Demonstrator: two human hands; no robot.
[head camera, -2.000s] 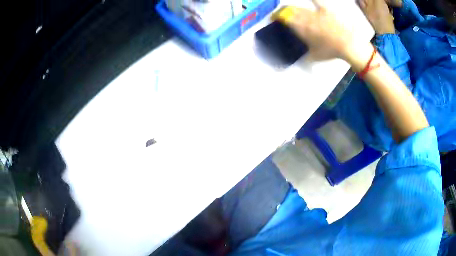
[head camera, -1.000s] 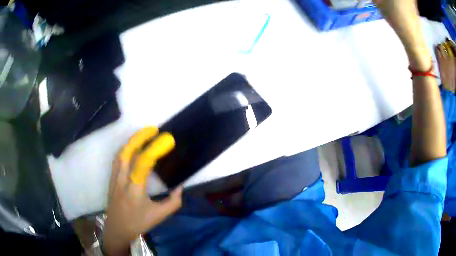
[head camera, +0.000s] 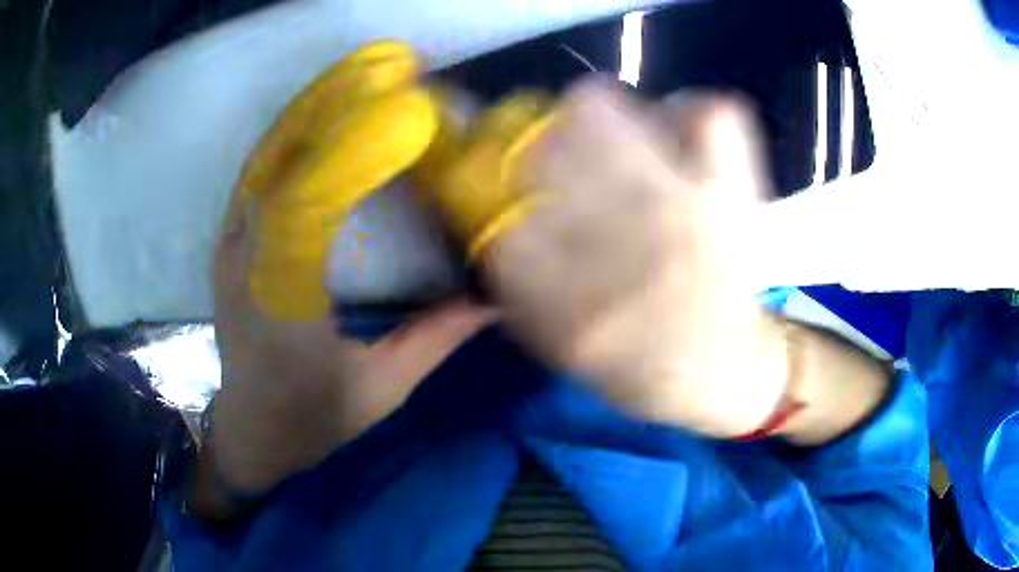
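A glossy dark phone (head camera: 799, 112) with bright strip reflections shows at the top, behind my right hand; my hands hide part of it. My left hand (head camera: 318, 257), blurred, has bright yellow finger cots and curled fingers at the left of centre. My right hand (head camera: 637, 246), blurred and also with yellow finger cots, is in front of the phone's near side, its fingers close to my left fingers. A dark patch shows between the hands. I cannot tell whether either hand grips anything.
The white mat (head camera: 894, 240) runs under and around the phone. Shiny clear plastic (head camera: 179, 363) is at the lower left. A bit of blue plastic (head camera: 1011, 17) shows at the top right corner. Another person's blue sleeve (head camera: 967, 369) is at the right edge.
My right hand has come back from the upper right to the centre, beside my left hand. My left hand appears higher. The view has shifted, and the dark phone shows higher and further right.
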